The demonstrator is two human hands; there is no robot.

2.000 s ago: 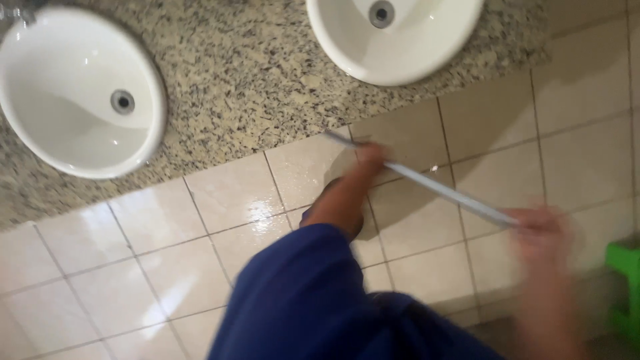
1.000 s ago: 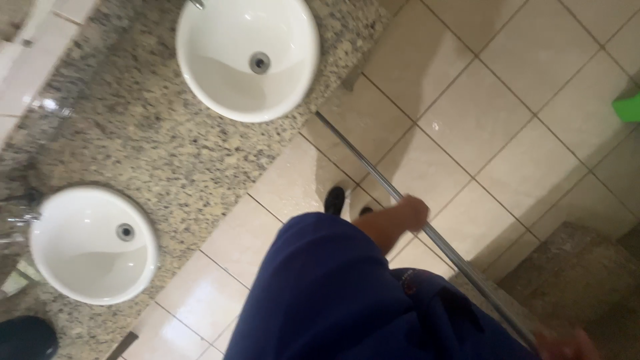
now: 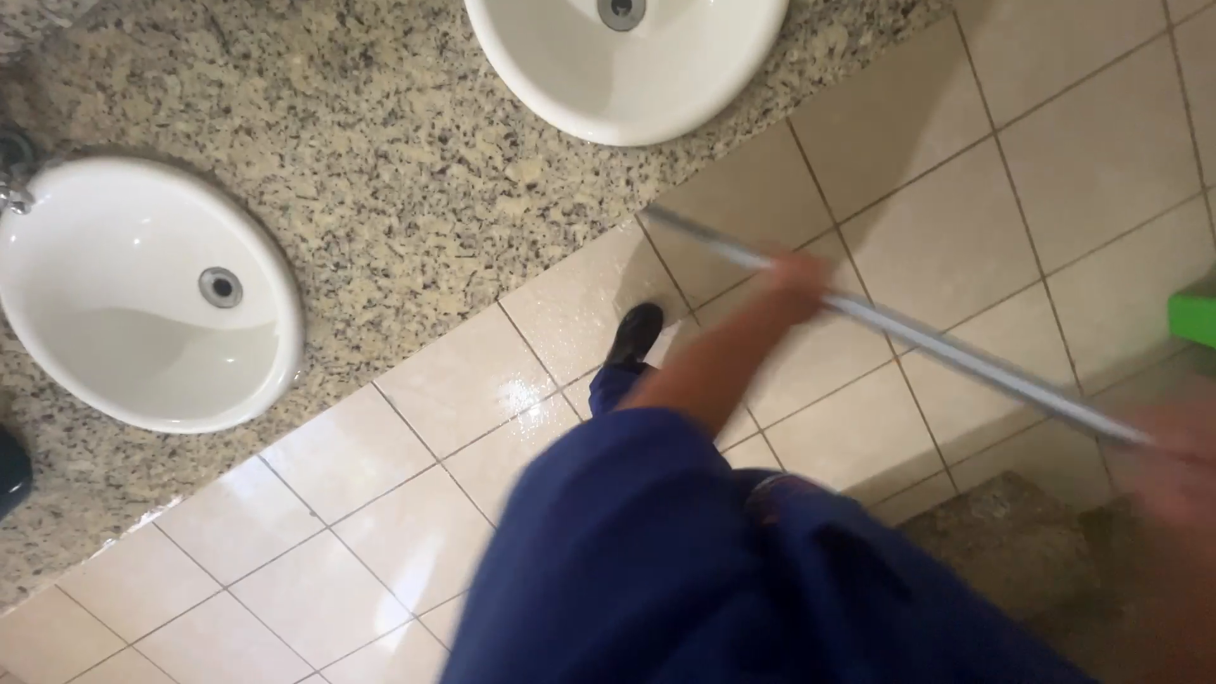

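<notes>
A long grey metal pole (image 3: 959,359) slants across the view over the tiled floor. My left hand (image 3: 798,283), at the end of a blue sleeve, is closed around it toward its far part. At the pole's near end, by the right edge of the view, my right hand (image 3: 1178,456) grips it and looks blurred. The pole's far end passes beneath the edge of the granite countertop (image 3: 399,190), so whatever it carries there is hidden.
Two white oval sinks, one at the left (image 3: 142,304) and one at the top (image 3: 636,85), are set in the counter. A black shoe (image 3: 636,332) stands on the wet, shiny floor tiles (image 3: 361,465). A green plastic object (image 3: 1193,315) is at the right edge.
The view has turned since one second ago. Both hands stay on the pole, which lies at a flatter slant in the view than one second ago.
</notes>
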